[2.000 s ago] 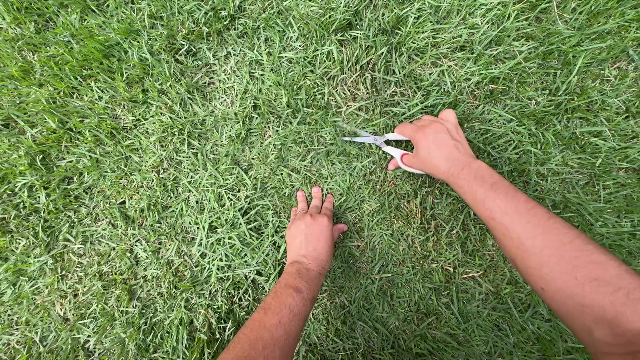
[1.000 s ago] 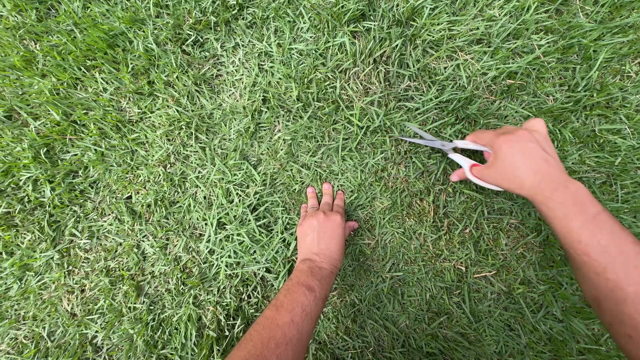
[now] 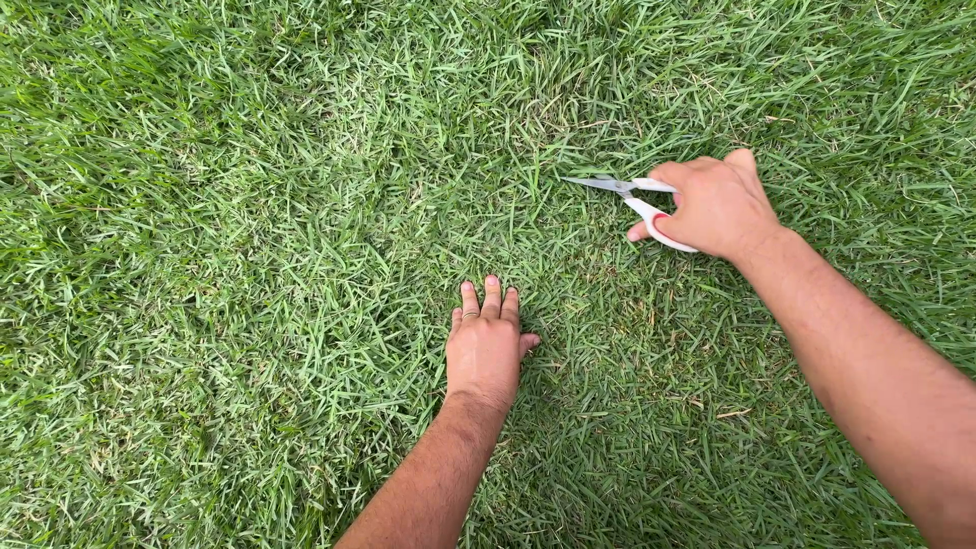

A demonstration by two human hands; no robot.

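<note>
My right hand (image 3: 717, 202) grips a pair of scissors (image 3: 644, 185) with white handles, reddish on the inside of a loop. The scissors' metal blades point left over the grass, with their tips partly among the blades of grass. Flat on the lawn, palm down and fingers spread, rests my left hand (image 3: 486, 347), below and to the left of the scissors. It wears a ring and holds nothing that shows. Its palm is hidden from view.
Green grass (image 3: 305, 229) fills the view, with loose clippings lying over much of it. Taller grass (image 3: 900, 91) stands at the upper right and the upper left. A few dry, tan blades lie among the green.
Between one second ago and now, my right hand has moved left with the scissors, after a move to the right before that. My left hand stays on the grass.
</note>
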